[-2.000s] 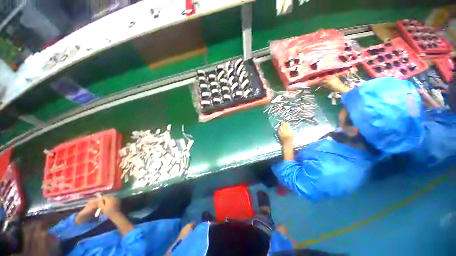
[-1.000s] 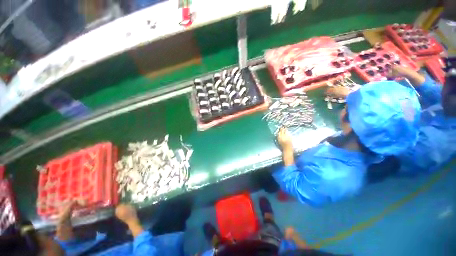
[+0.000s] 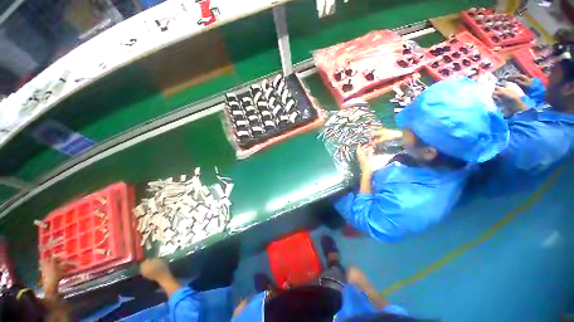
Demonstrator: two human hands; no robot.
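My right hand [image 3: 362,284] hangs low at the bottom, right of the red stool [image 3: 294,259], small and blurred. My left hand [image 3: 240,307] is a small, cut-off patch of skin at the bottom edge. Neither touches the bench; their fingers are unclear. On the green bench ahead, a black compartment tray [image 3: 308,118] holds rows of white-and-black looped bands [image 3: 266,114] over a pink-red tray and clear film. A heap of loose pale straps [image 3: 184,212] lies to its lower left. A mostly unfilled red compartment tray [image 3: 130,221], with a few strips, lies further left.
Capped worker [image 3: 409,198] sits at right by a strap heap [image 3: 354,129]; another person [image 3: 541,135] is beyond. A third worker's hand [image 3: 155,270] is at left. Red trays [image 3: 371,63] line the back right. A white shelf [image 3: 113,53] runs above; a post [image 3: 282,44] stands mid-bench.
The view has shifted, and bench things sit further left. The capped worker's hands have come together over the strap heap. The left worker's hands have parted, one now at the red tray.
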